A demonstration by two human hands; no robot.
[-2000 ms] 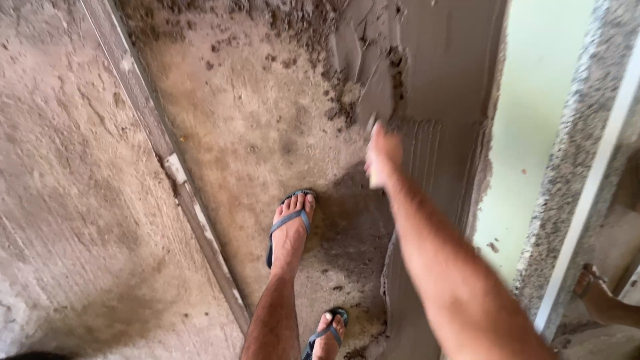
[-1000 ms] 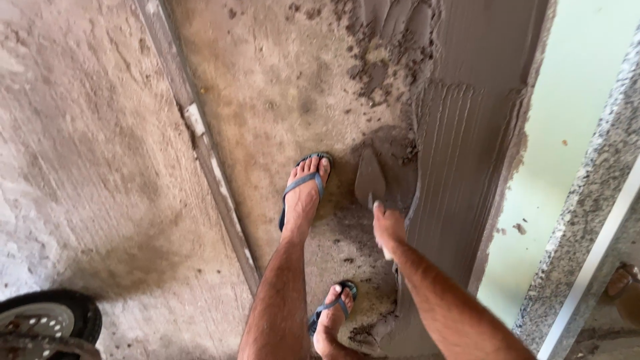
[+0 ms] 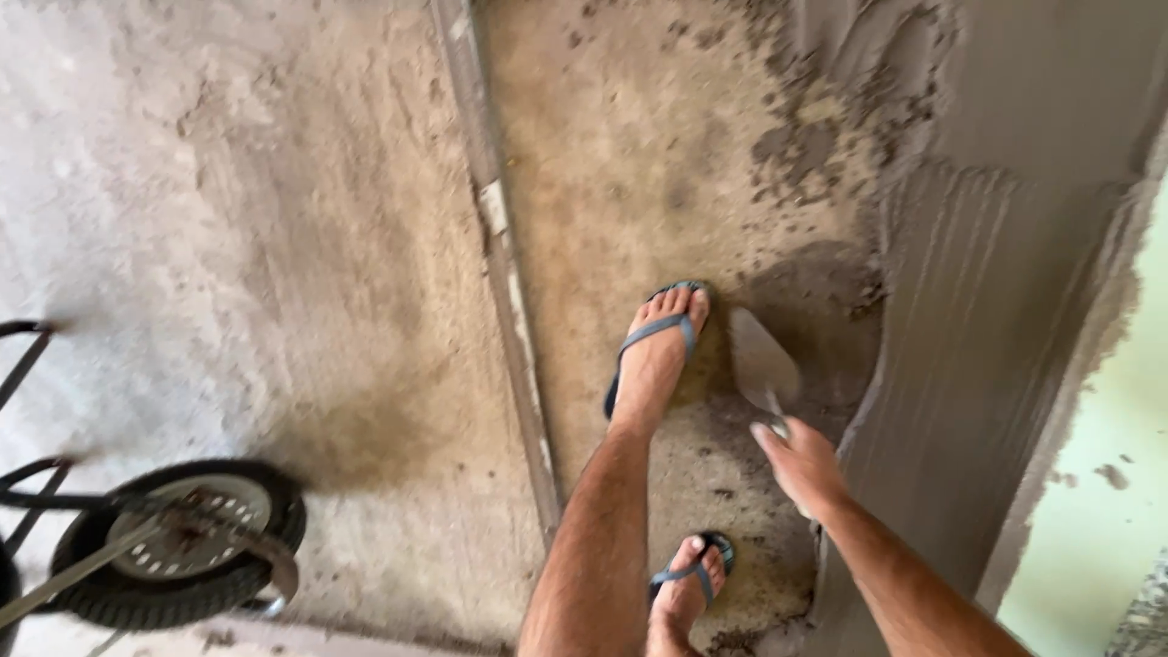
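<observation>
My right hand point(image 3: 805, 470) is closed around the handle of a pointed mason's trowel point(image 3: 765, 363), whose metal blade points up and left above the floor. Just right of the trowel lies a band of wet grey mortar point(image 3: 949, 347), partly smooth and partly marked with ridged lines. Damp patches and mortar crumbs point(image 3: 803, 151) spread along its left edge. My left hand is out of view.
My feet in flip-flops point(image 3: 659, 342) stand left of the trowel. A long straight bar point(image 3: 511, 274) lies on the rough concrete floor point(image 3: 347, 228). At lower left is a wheelbarrow wheel point(image 3: 187, 534) with its metal frame. A pale green surface point(image 3: 1104, 465) borders the mortar.
My right hand, first up beside the mortar, has come back toward my feet with the trowel. The view has shifted left, bringing the wheelbarrow wheel further into sight.
</observation>
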